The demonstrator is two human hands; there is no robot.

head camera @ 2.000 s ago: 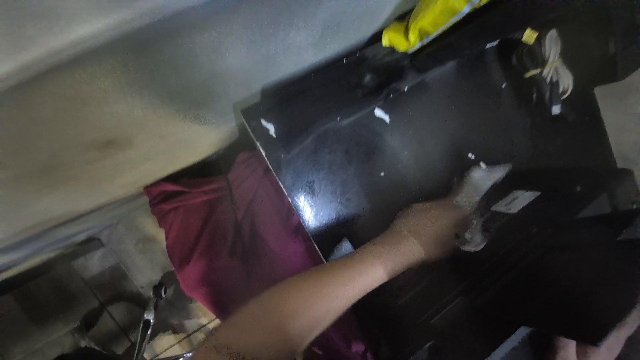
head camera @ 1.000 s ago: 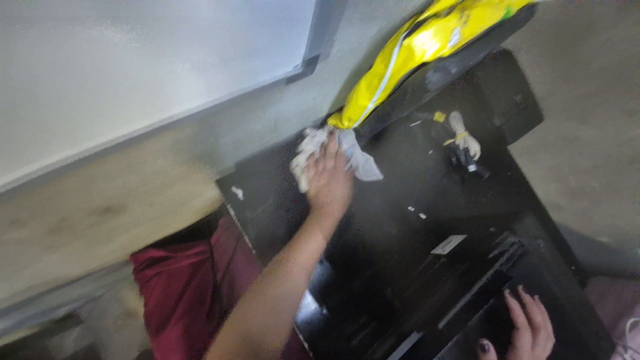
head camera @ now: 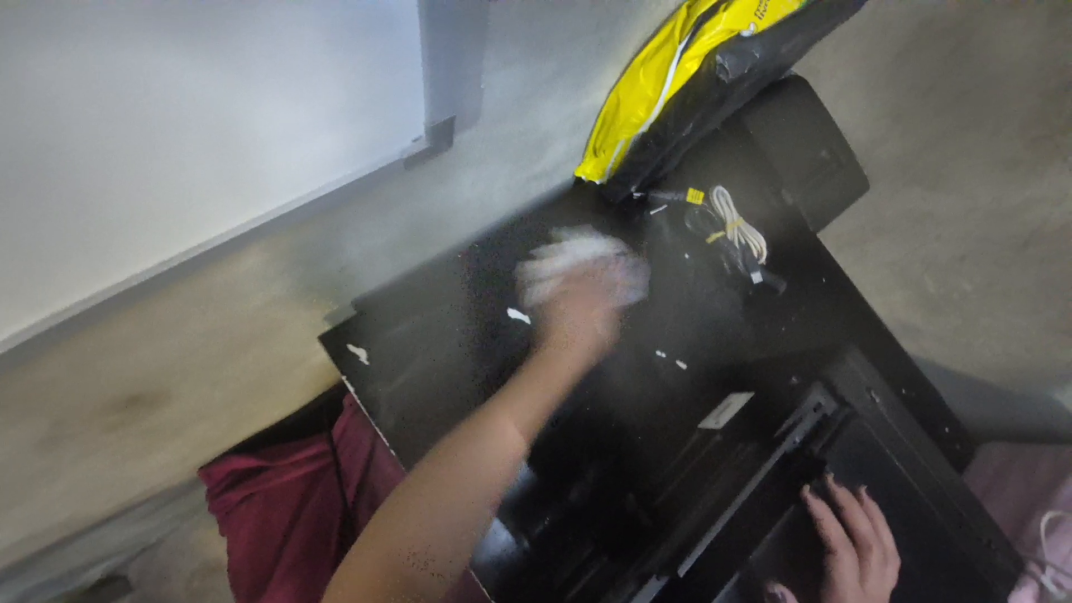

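My left hand (head camera: 582, 306), blurred by motion, presses a crumpled whitish cloth (head camera: 578, 251) on the glossy black tabletop (head camera: 419, 360). White marks show on the surface beside it. At the lower right my right hand (head camera: 854, 536) has its fingers spread on a black flat-sided appliance or panel (head camera: 904, 469) and holds nothing. Between the hands lies a small pale label (head camera: 726, 410), on the black surface.
A bundled white cable (head camera: 737, 226) with yellow ties lies near the far edge. Behind it a yellow and black plastic bag (head camera: 670, 92) leans by the wall. Dark red fabric (head camera: 293, 502) hangs at the left edge. Pink fabric (head camera: 1022, 494) is at the far right.
My left hand and the cloth went from the middle of the surface to the edge by the bag, then back inward a little. The view has shifted strongly.
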